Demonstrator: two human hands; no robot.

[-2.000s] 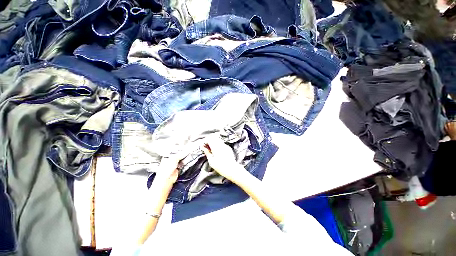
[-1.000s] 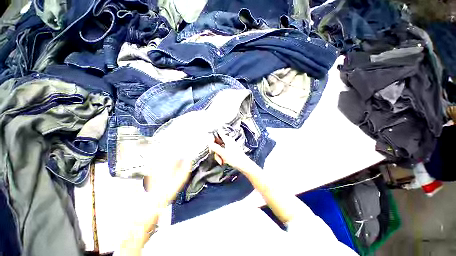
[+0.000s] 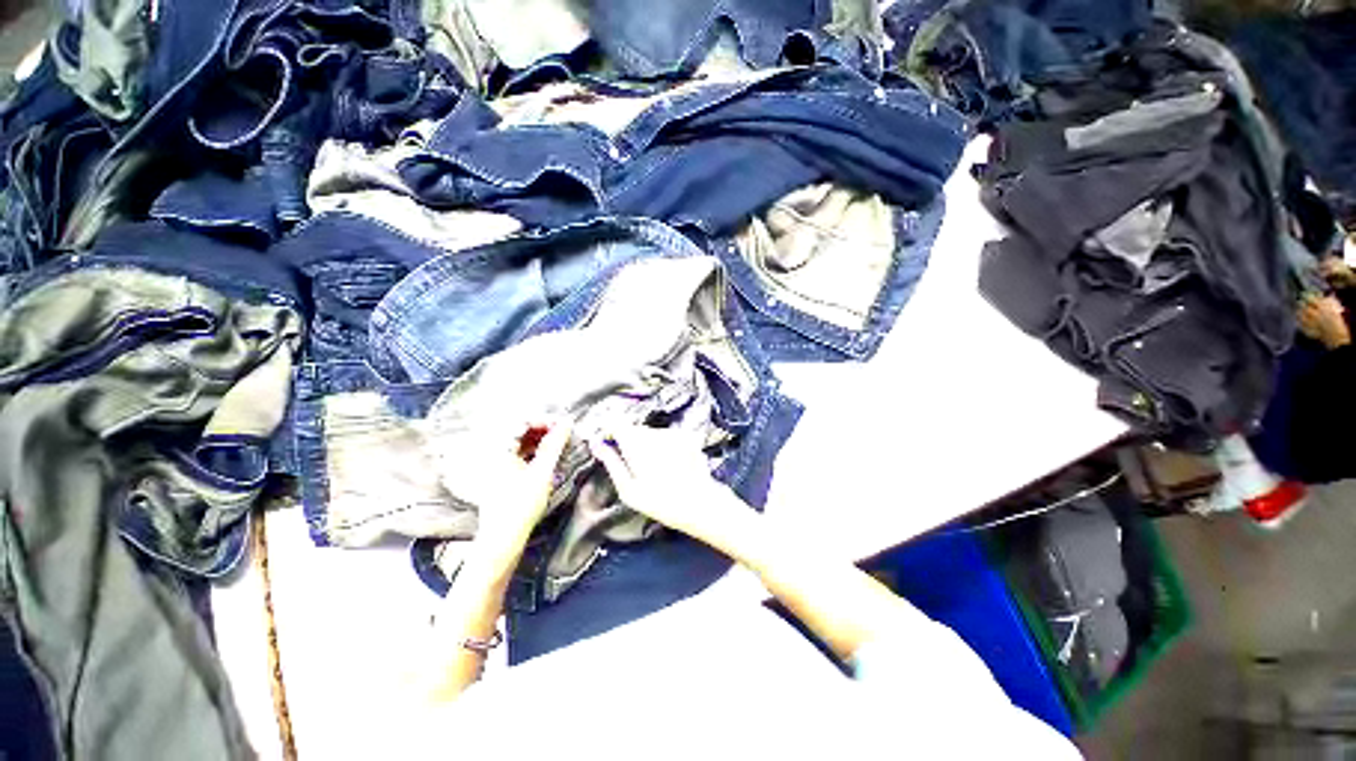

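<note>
A denim garment lies in front of me on the white table, its pale grey-beige reverse up and blue edges around it. My left hand is on the pale cloth; a small dark red thing shows at its fingers, too small to name. My right hand is just to its right, fingertips on the creased cloth. Both hands are overexposed, so the exact grip of the fingers is hard to see. A dark navy panel hangs out below the hands.
Blue denim garments are heaped behind. Grey-green garments lie at left. A charcoal heap lies at right. Below the white table's right edge stand a blue crate and a green crate. A person's hand shows far right.
The view has shifted slightly. My left hand has come up beside my right hand on the pale cloth, and the dark red thing now shows at its fingers.
</note>
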